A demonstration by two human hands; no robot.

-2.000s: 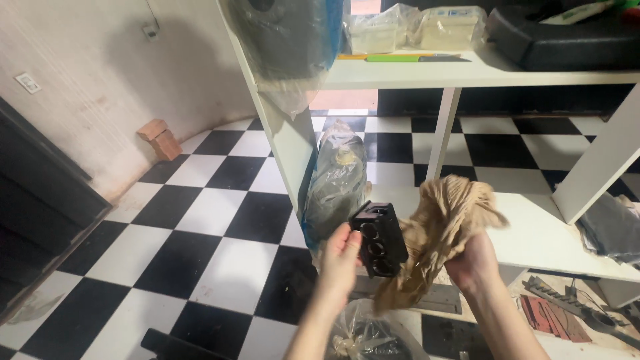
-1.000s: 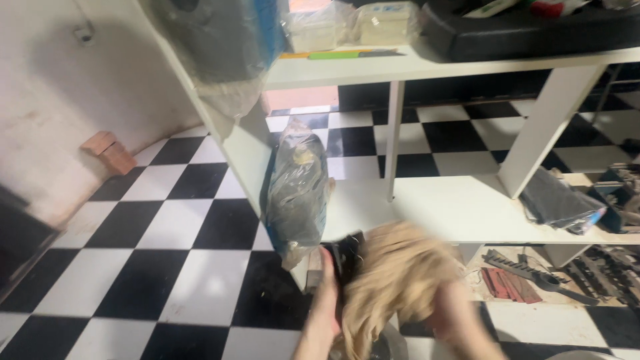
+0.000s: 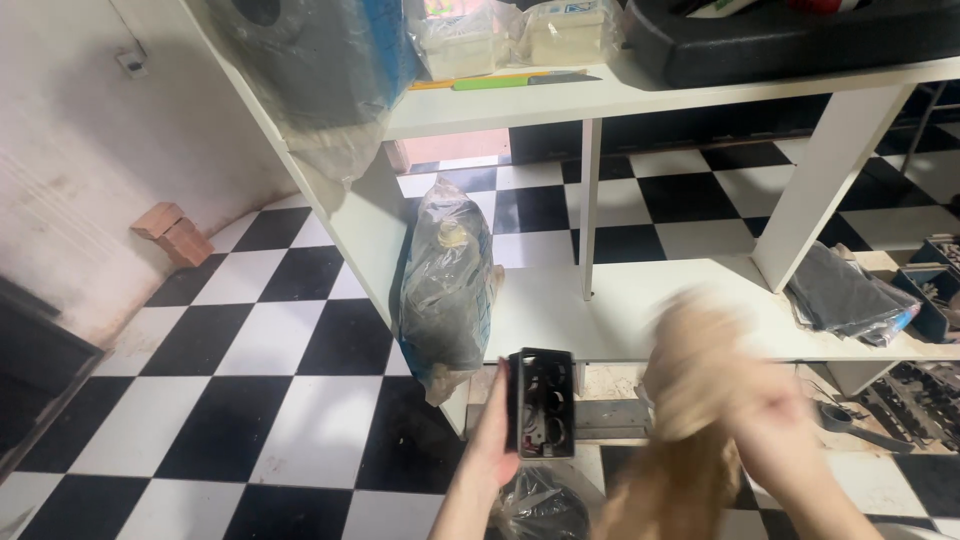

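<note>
My left hand grips a black open-sided housing by its left side. Round openings, wires and small red parts show inside the housing. To its right, my right hand holds crumpled brown paper, which is blurred by motion and hangs down toward the bottom edge. The paper and the housing are apart. Below the housing is a dark plastic bag, partly cut off by the lower edge.
A white shelving unit stands ahead, with a plastic-wrapped container on its lower shelf. Above are a green-handled knife, bagged boxes and a black case. Bricks stand by the wall.
The brown paper, beside the housing before, is now apart from it, with my right hand farther to the right. The housing has turned so that its inside shows.
</note>
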